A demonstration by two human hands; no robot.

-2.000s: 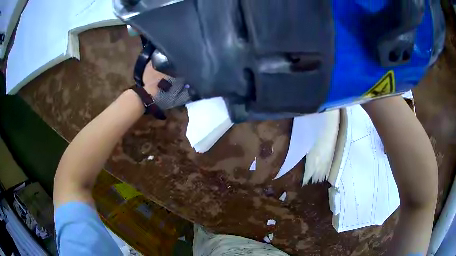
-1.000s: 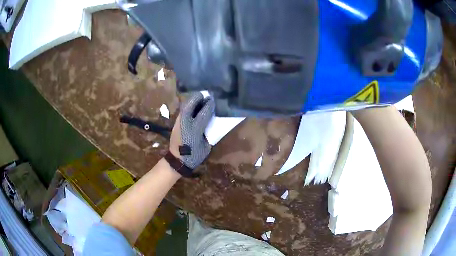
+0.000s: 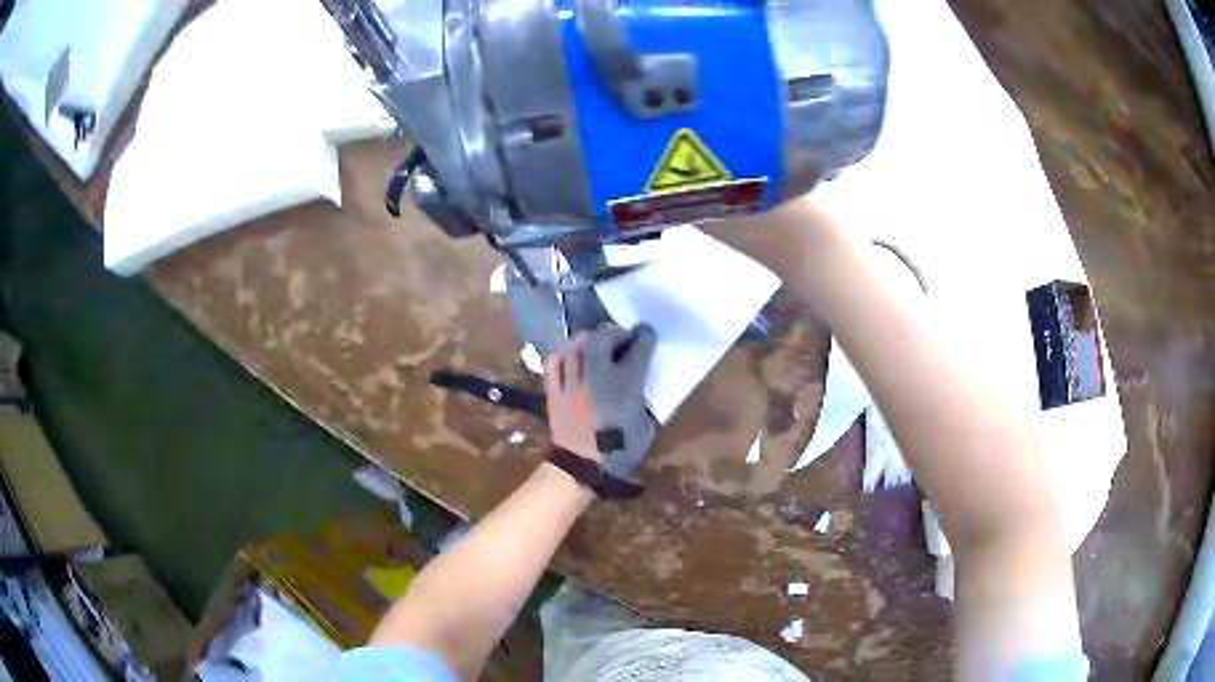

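Observation:
The straight-knife cutting machine (image 3: 673,120), with blue and grey motor housing, fills the top centre. Its lower metal parts reach down beside a white cut piece (image 3: 700,313) on the brown table (image 3: 360,313). My left hand (image 3: 600,400), in a grey mesh glove, is at the left edge of this piece, just below the machine; its fingertips are unclear. A black strip (image 3: 493,393) sticks out left of the wrist. My right forearm reaches up to the motor's lower right; my right hand (image 3: 796,187) is mostly hidden behind the housing, its grip unseen.
A thick white stack (image 3: 247,153) lies upper left; another white stack (image 3: 973,173) lies on the right, with a small dark box (image 3: 1066,344) on it. White offcuts (image 3: 798,588) are scattered on the near table. Green floor and a yellow-brown box (image 3: 313,566) are lower left.
The motor housing appears smaller and further left. My left hand shows lower and further right, beside the white piece. My right forearm has shifted left. The dark box has come into view.

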